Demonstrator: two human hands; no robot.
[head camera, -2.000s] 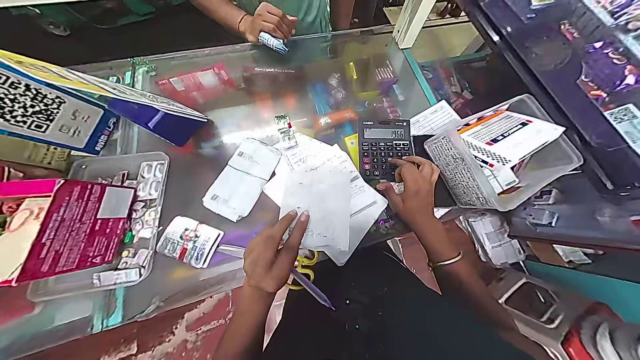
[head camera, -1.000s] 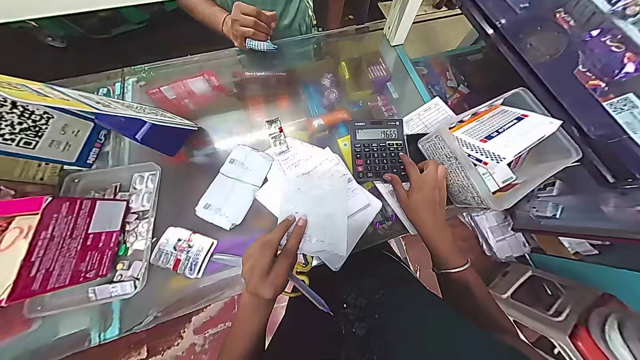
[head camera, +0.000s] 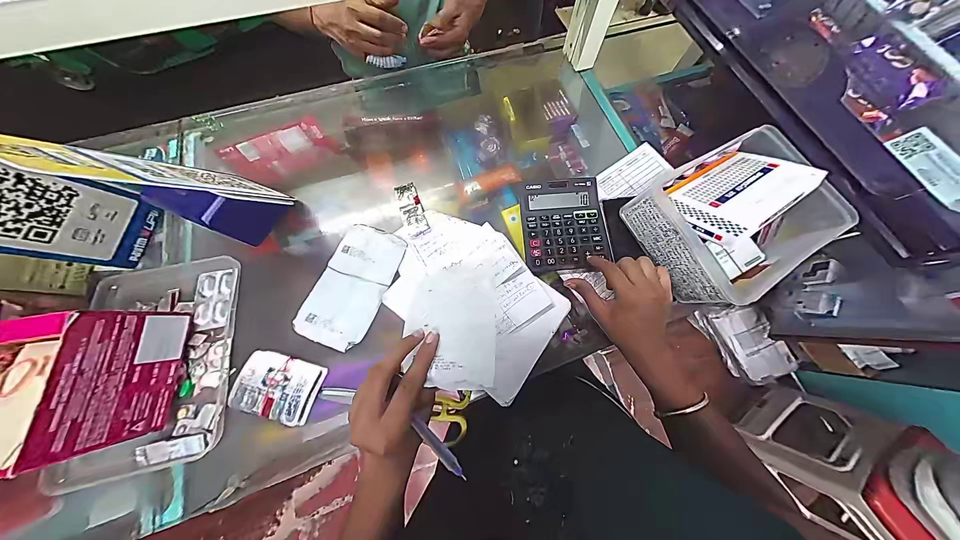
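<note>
My left hand (head camera: 394, 401) rests with its fingertips on the lower left of a white paper slip (head camera: 454, 319), which lies over several other papers (head camera: 525, 300). A purple pen (head camera: 439, 448) passes beneath this hand; whether the fingers grip it cannot be told. With fingers bent, my right hand (head camera: 630, 300) touches the lower right keys of a black Casio calculator (head camera: 564, 225). Left of the papers are a folded white packet (head camera: 350, 287) and a smaller printed packet (head camera: 277, 388). Yellow scissors handles (head camera: 452, 420) show beside my left wrist.
A plastic tray of blister packs (head camera: 232, 300) and a maroon box (head camera: 105, 382) stand left, below a code stand (head camera: 67, 214). At right is a plastic bin (head camera: 840, 217) with boxes. Across the glass counter (head camera: 315, 217) are another person's hands (head camera: 367, 30).
The calculator's display has changed. My right hand's fingers have shifted over the keys, while my left hand stays on the slip. A second hand of the person opposite has come into view.
</note>
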